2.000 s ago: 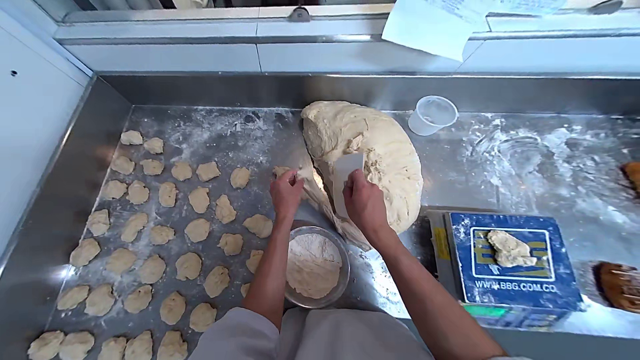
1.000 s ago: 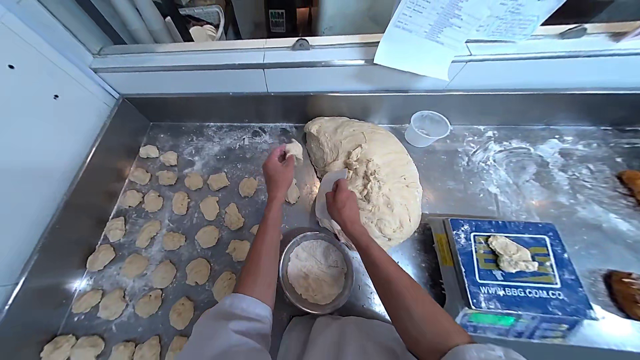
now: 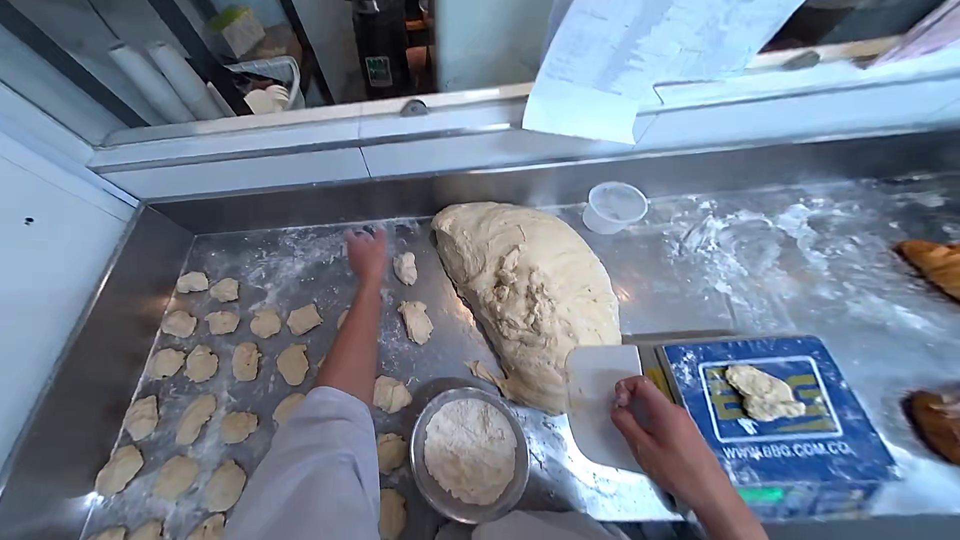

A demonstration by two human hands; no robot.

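My left hand (image 3: 366,253) reaches over the floured steel worktop at the back left, beside a small dough piece (image 3: 405,268); its fingers are partly hidden, so whether it holds anything is unclear. My right hand (image 3: 651,420) grips a white plastic dough scraper (image 3: 602,397) at the near right edge of the large dough mass (image 3: 529,292). Several rows of small dough pieces (image 3: 245,361) lie at the left. A metal bowl of flour (image 3: 471,450) stands in front of the large dough. On the blue digital scale (image 3: 780,465) rests another dough piece (image 3: 760,392).
A clear plastic cup (image 3: 615,208) stands behind the large dough. The worktop's raised steel rim (image 3: 315,201) runs along the back and left. Paper sheets (image 3: 585,97) hang over the window ledge. Browned baked items (image 3: 934,262) lie at the far right.
My left hand has moved from beside the large dough toward the back left. My right hand, with the scraper, has shifted right, near the scale. The view has shifted.
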